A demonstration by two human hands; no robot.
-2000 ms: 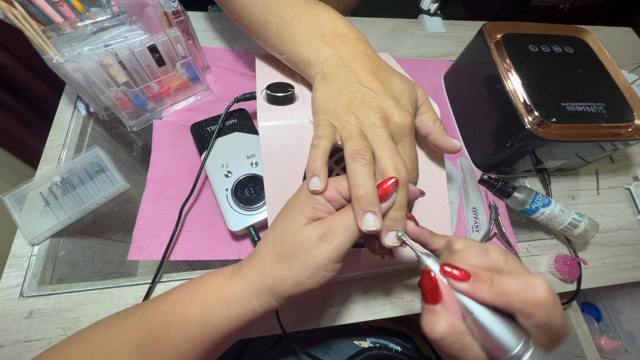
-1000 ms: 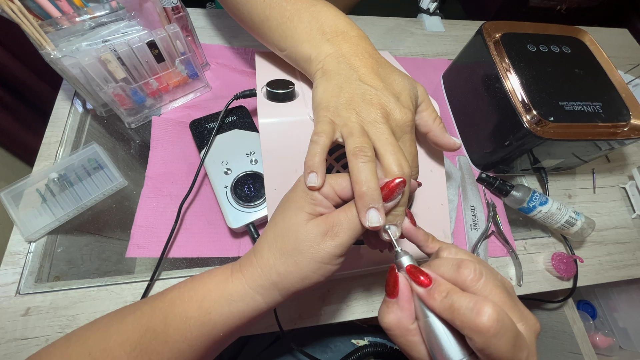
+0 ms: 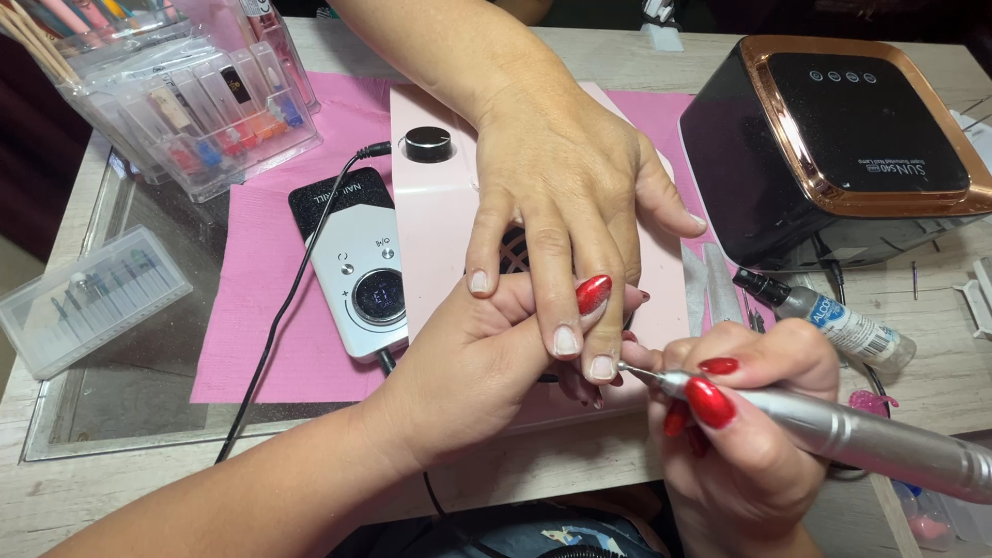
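Another person's hand (image 3: pixel 554 167) lies palm down over a pink nail dust collector (image 3: pixel 434 217), fingers toward me. My left hand (image 3: pixel 488 349), with red nails, grips that hand's fingers, the thumb on top near the middle fingertips. In my right hand (image 3: pixel 744 411) is a silver nail drill handpiece (image 3: pixel 868 438), held like a pen. Its thin bit with a small round tip (image 3: pixel 622 366) is at the side of one fingernail (image 3: pixel 601 367); whether it touches cannot be told. Left of the collector sits the white and black drill control unit (image 3: pixel 349 263), its display lit.
A clear organiser (image 3: pixel 225 147) and a plastic case of drill bits (image 3: pixel 93 302) stand at left. At right are a black and copper nail lamp (image 3: pixel 860 124), a spray bottle (image 3: pixel 845 322) and metal tools. A black cable (image 3: pixel 283 298) crosses the pink towel (image 3: pixel 225 341).
My right hand and the handpiece have shifted to the right since a second ago, and the bit has moved from the nail's tip area to its side. My left hand keeps its hold.
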